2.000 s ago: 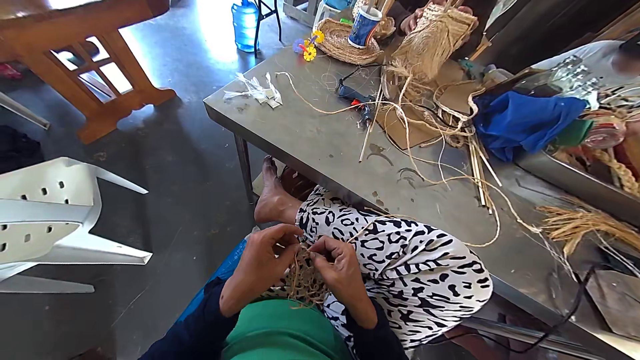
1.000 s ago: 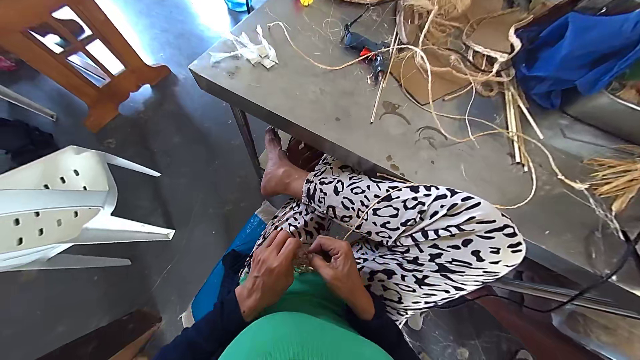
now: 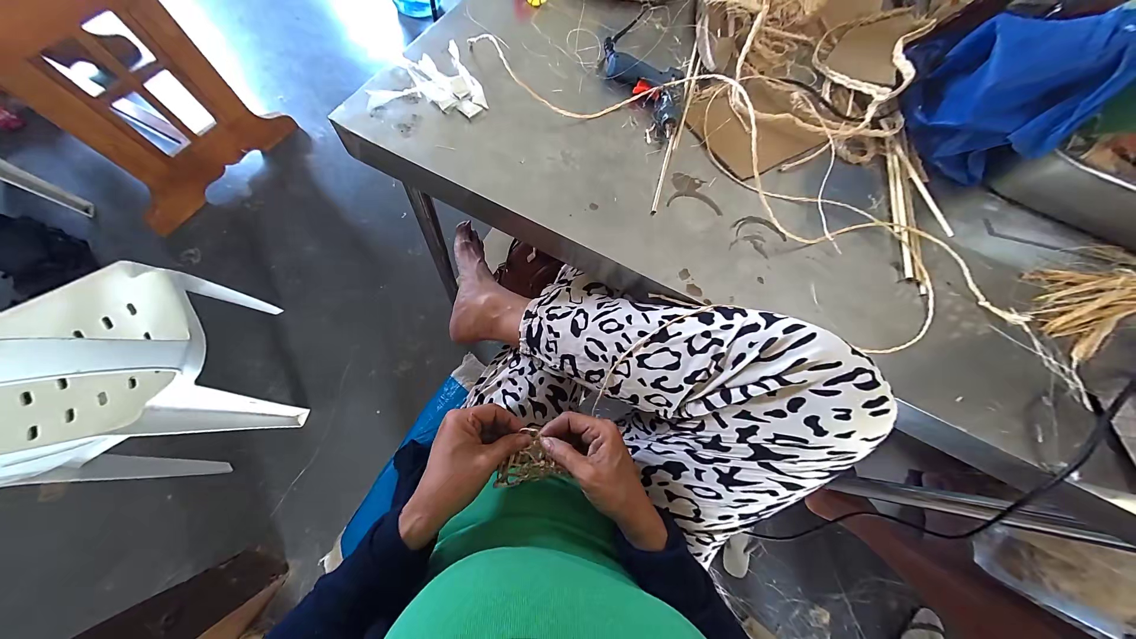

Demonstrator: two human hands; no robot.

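Observation:
A small openwork piece of tan fibre cord (image 3: 525, 465) is pinched between my hands, just above my lap. My left hand (image 3: 465, 463) grips its left upper edge with thumb and fingertips. From the other side, the thumb and forefinger of my right hand (image 3: 600, 463) close on its upper right edge. A thin strand of cord (image 3: 641, 341) runs from near my right fingertips over the patterned trouser leg (image 3: 710, 373) towards the table. The lower part of the piece rests near my green top, and my fingers hide some of its edge.
The metal table (image 3: 568, 191) bears a glue gun (image 3: 641, 76), white scraps (image 3: 444, 87), thin sticks (image 3: 903, 213), loose cord, cardboard (image 3: 754, 129) and blue cloth (image 3: 1021, 89). White plastic chairs (image 3: 98, 373) stand at left. A black cable (image 3: 1003, 515) hangs at right, near another person's leg (image 3: 932, 568).
The view has shifted down and closer to the table, so the woven items at its far side have left the picture. Both hands stay together at the fibre piece, with small finger changes.

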